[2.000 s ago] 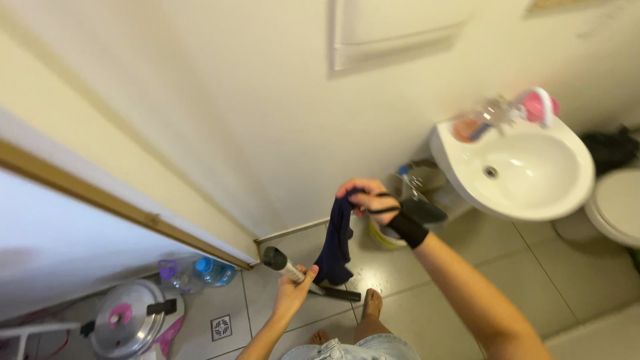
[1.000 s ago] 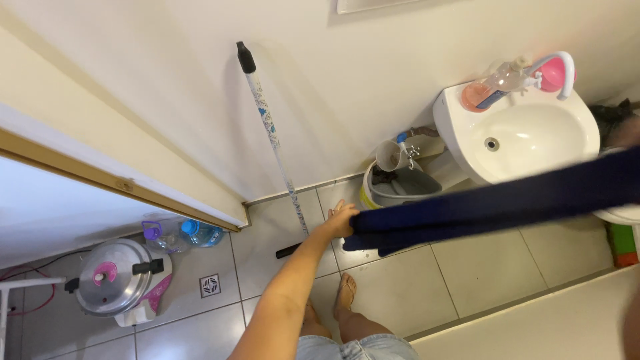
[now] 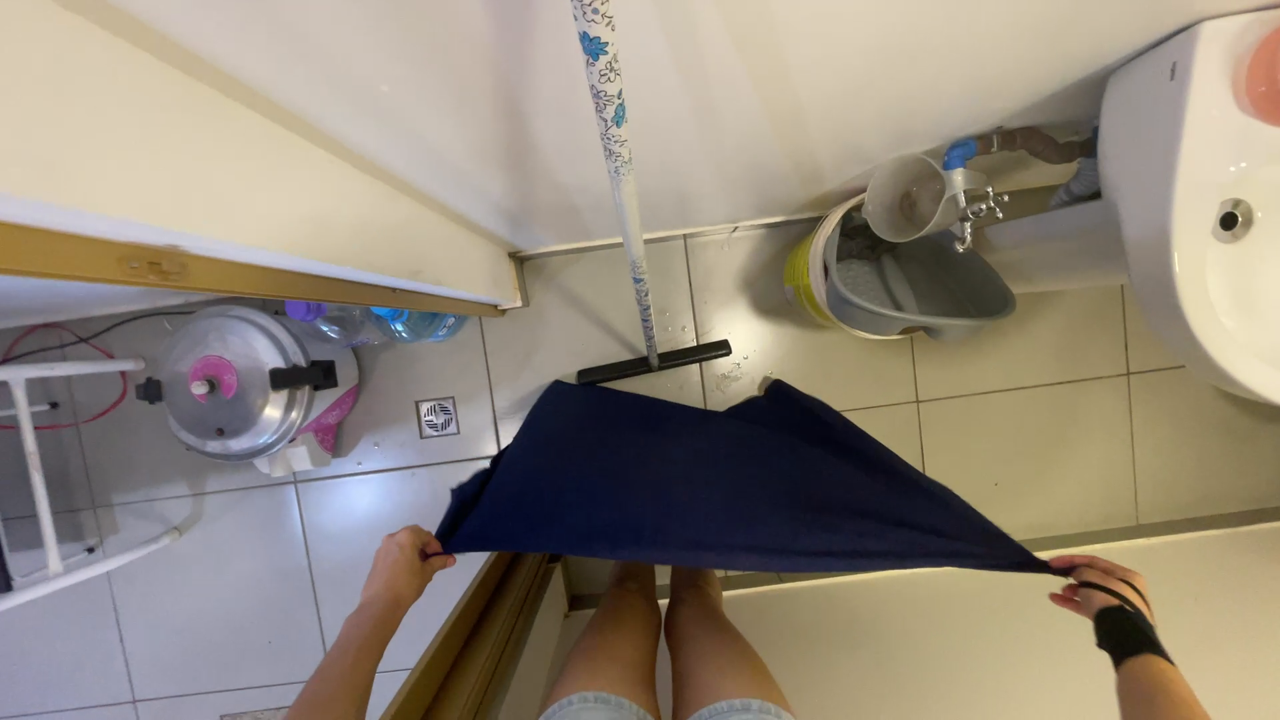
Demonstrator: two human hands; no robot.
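Observation:
A dark blue cloth is stretched wide in front of my legs, above the tiled floor. My left hand pinches its left corner between thumb and fingers. At the other end, my right hand, with a black band at the wrist, grips the right corner. Beyond the cloth, a floor squeegee has its black blade on the tiles, and its flower-patterned handle rises along the wall.
Under the white sink a grey basin sits in a bucket below a tap. On the left are a pressure cooker, plastic bottles, a white metal frame and a floor drain. Drops of water dot the tiles.
The squeegee, in my left hand two seconds ago, now leans against the wall. The cloth hung bunched from my right hand then; now it is spread between both hands.

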